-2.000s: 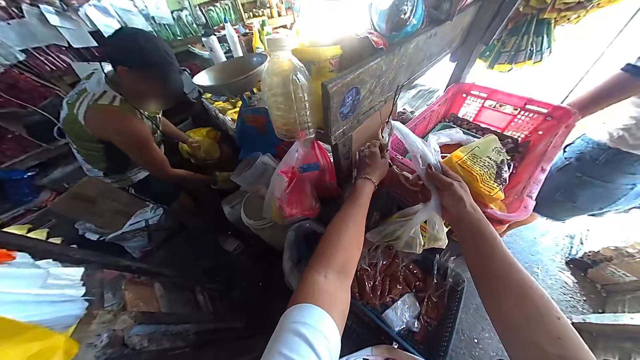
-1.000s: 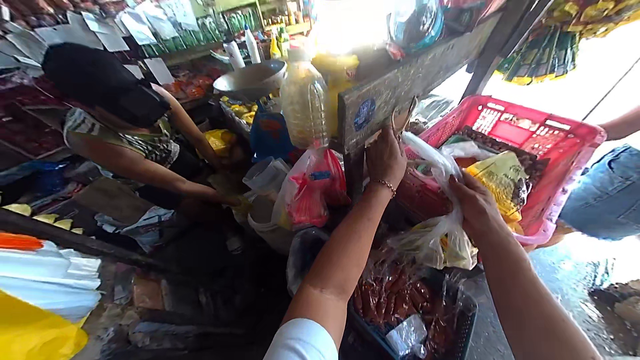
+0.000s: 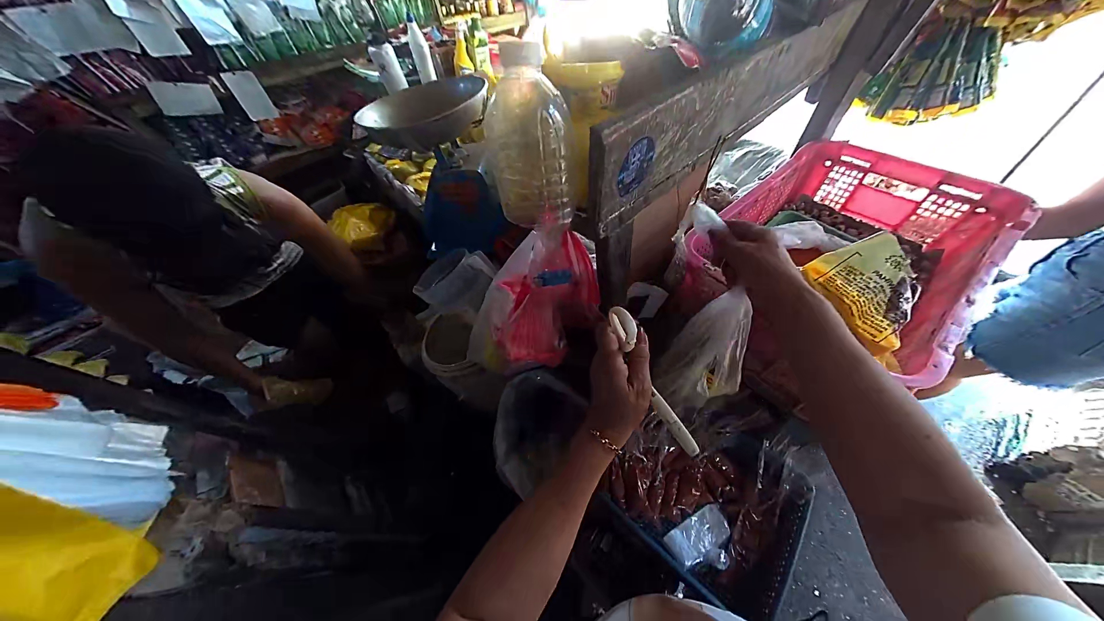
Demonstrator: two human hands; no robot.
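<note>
My left hand [image 3: 619, 379], with a bracelet at the wrist, grips a pale stick-like tool [image 3: 674, 423] with a rounded, curved upper end; its exact kind I cannot tell. My right hand [image 3: 757, 259] holds the gathered top of a clear plastic bag [image 3: 714, 345], which hangs beside a dark wooden post. What is in the bag is hard to make out. Below both hands, a dark plastic crate [image 3: 789, 535] holds reddish-brown packed items [image 3: 673, 483] and a small clear packet [image 3: 699, 536]. Left of my left hand hangs a red and white plastic bag [image 3: 543, 302].
A pink plastic crate [image 3: 992, 207] with a yellow printed bag [image 3: 862, 285] stands at the right, near another person's leg [image 3: 1035, 319]. A wooden board [image 3: 707, 103] crosses above. A co-worker [image 3: 129, 216] bends at the left. A large plastic bottle [image 3: 528, 138] and a metal bowl [image 3: 423, 112] stand behind.
My left hand has come down from the wooden post and now holds the pale tool. My right hand, still on the bag, has moved up toward the post. The co-worker has leaned farther forward.
</note>
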